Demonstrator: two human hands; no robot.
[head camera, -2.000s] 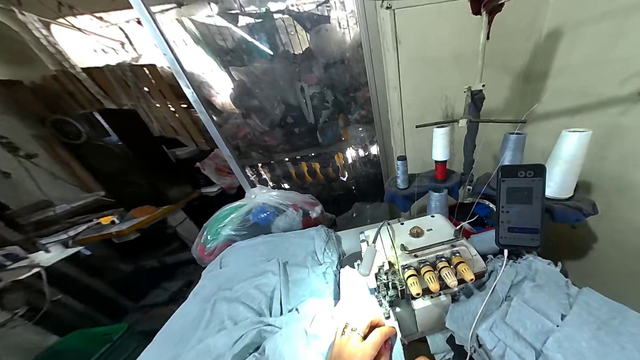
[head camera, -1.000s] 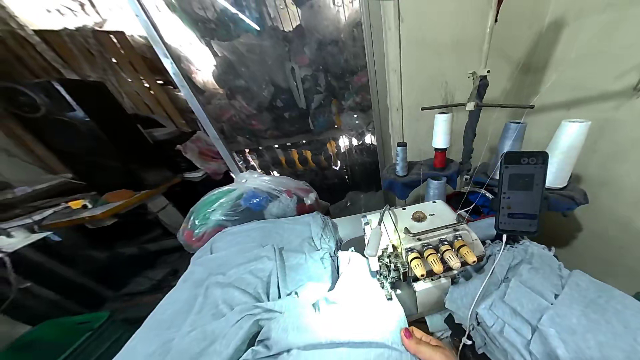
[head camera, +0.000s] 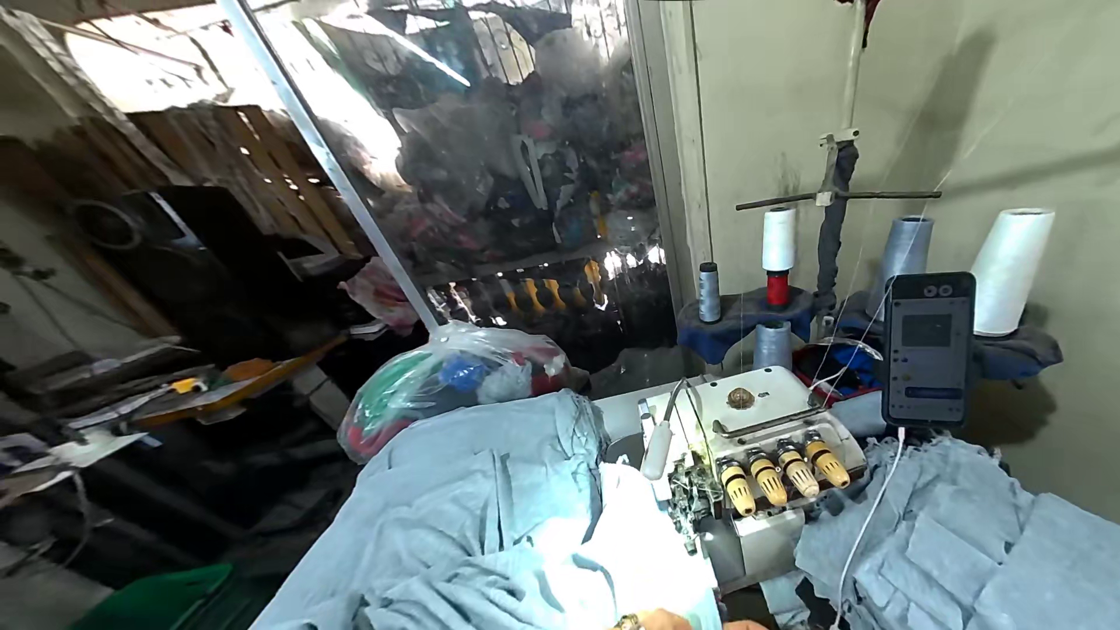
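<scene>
At the bottom edge, parts of a hand (head camera: 661, 619) with a ring show on the light blue fabric (head camera: 472, 499), in front of the white overlock sewing machine (head camera: 761, 394). Fingertips (head camera: 744, 625) show just right of it. The frame cuts off both, and which hand each belongs to cannot be told. The fabric lies in a large heap left of the machine, its front part brightly lit beside the needle area. Yellow tension dials (head camera: 768, 479) line the machine's front. More light blue fabric pieces (head camera: 954, 525) lie on the right.
A smartphone (head camera: 927, 350) with a white cable stands at the machine's right. Thread cones (head camera: 1013, 271) sit behind it on a stand. A clear plastic bag of coloured cloth (head camera: 464, 376) lies behind the fabric heap. A green container (head camera: 153, 599) is at the lower left.
The hand seen at the fabric's right edge one second ago is no longer there; parts of a hand and fingertips now show at the bottom edge. The lit front part of the fabric has shifted.
</scene>
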